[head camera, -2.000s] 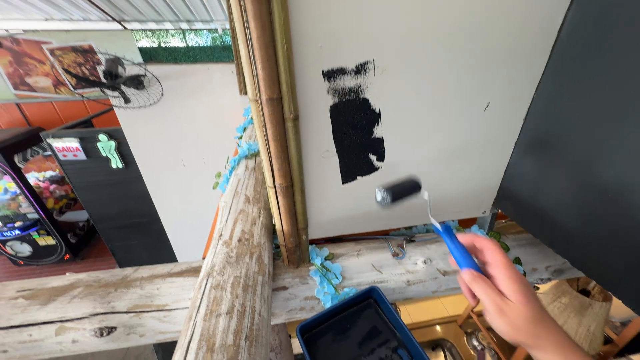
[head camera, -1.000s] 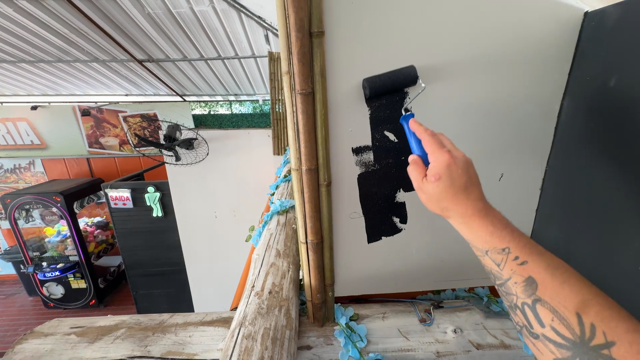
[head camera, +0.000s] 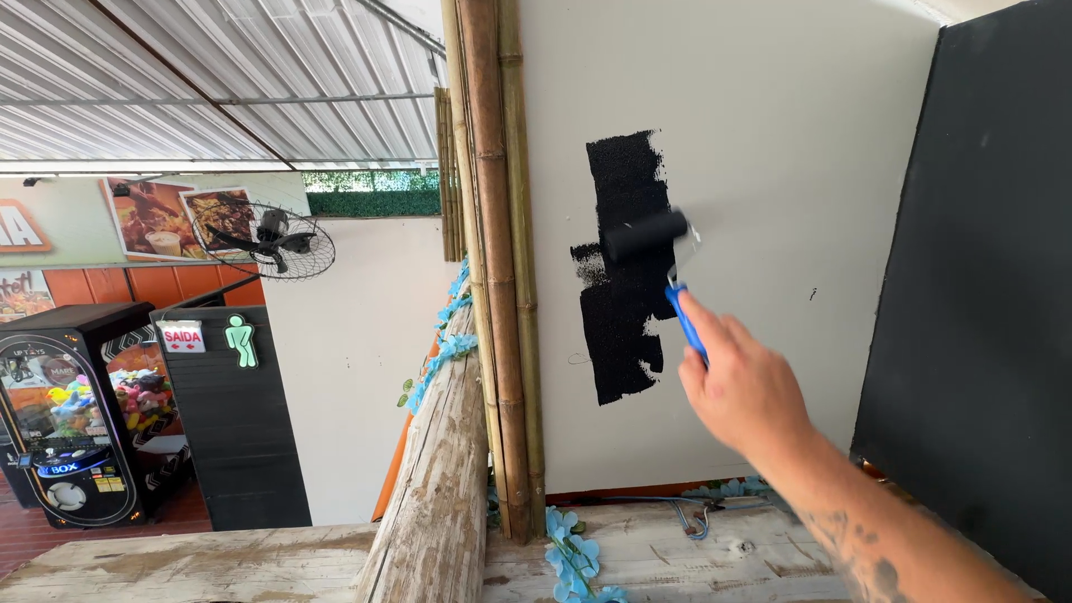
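My right hand (head camera: 749, 381) grips the blue handle of a paint roller (head camera: 646, 236), reaching in from the lower right. The roller's black sleeve lies over a patch of black paint (head camera: 624, 335) on the pale wall panel (head camera: 754, 126), near the patch's middle. The patch is tall and ragged-edged, with a small side smear at its left. Pale gaps show along its lower right edge. My left hand is out of view.
Bamboo poles (head camera: 502, 251) edge the panel at left, and a dark wall (head camera: 971, 251) borders it at right. Below are weathered logs (head camera: 435, 469) with blue artificial flowers (head camera: 572, 557) and a thin cable (head camera: 699, 519). A caged fan (head camera: 268, 243) and claw machine (head camera: 71, 419) stand farther left.
The roller was off the patch, then at its top; now it is lower, over the middle. Black paint reaches higher and wider than two seconds ago. The view has tilted up since the first frame.
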